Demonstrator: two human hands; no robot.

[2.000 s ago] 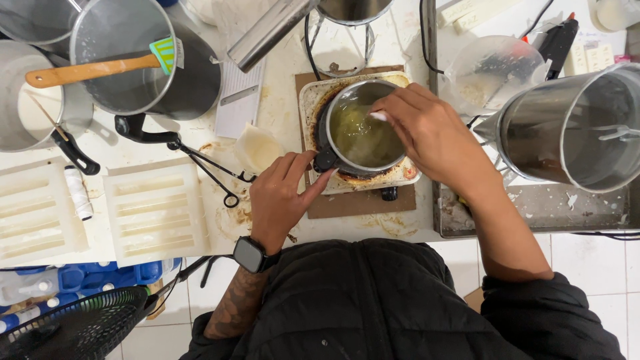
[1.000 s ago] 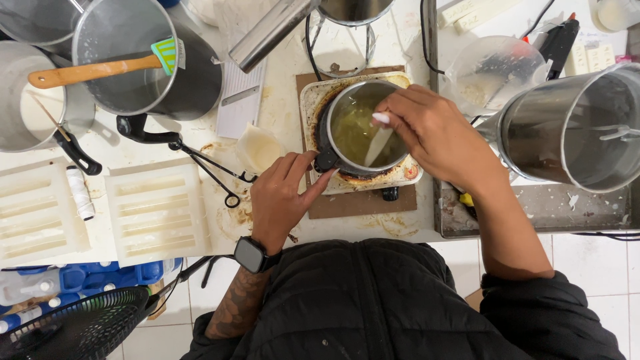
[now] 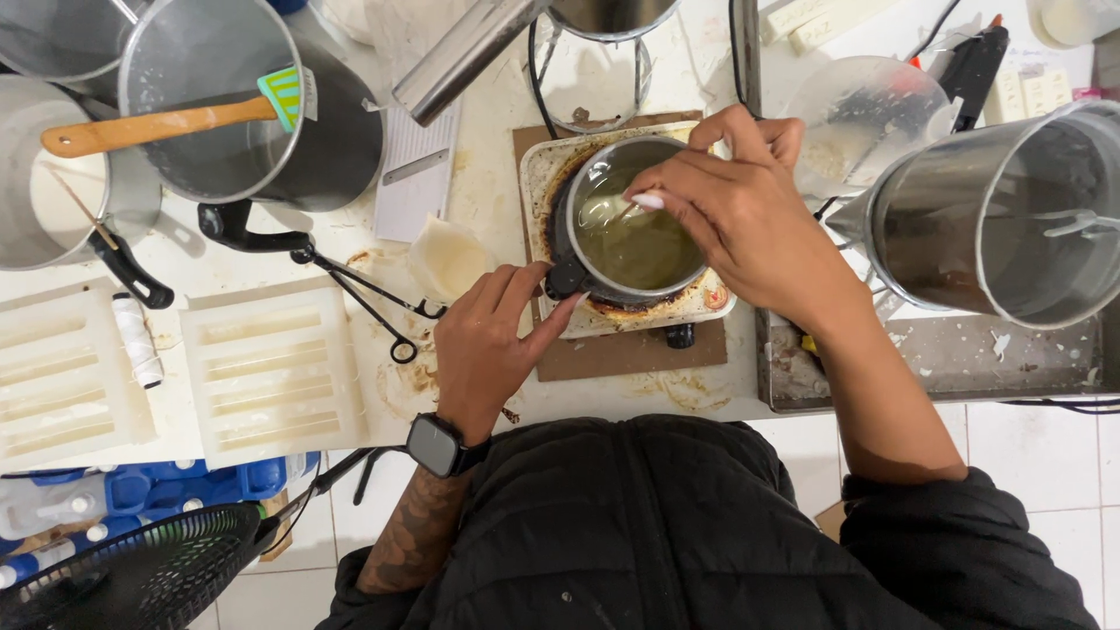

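Observation:
A small metal saucepan (image 3: 643, 262) with yellowish-green liquid stands on a stained white electric hot plate (image 3: 538, 179). My left hand (image 3: 494, 341), with a black watch at the wrist, grips the pan's short black handle (image 3: 566, 278) between thumb and fingers. Over the pan's right side, my right hand (image 3: 735, 210) pinches a thin stirrer that dips into the liquid; its kind cannot be told, as the fingers hide most of it. A pale lump or glare shows in the liquid near its tip. A translucent cup of pale material (image 3: 449, 260) stands beside my left hand.
Left are pots, one (image 3: 350, 131) bearing a wooden-handled spatula (image 3: 166, 127), pale silicone molds (image 3: 276, 372), a thread spool (image 3: 136, 339) and metal tongs (image 3: 354, 284). At right, a metal pitcher (image 3: 927, 210) stands by a metal tray (image 3: 954, 359). A black fan (image 3: 149, 569) is lower left.
My right hand has shifted slightly within the area over the pan, and the stirrer's visible part has changed angle. My left hand has stayed at the handle.

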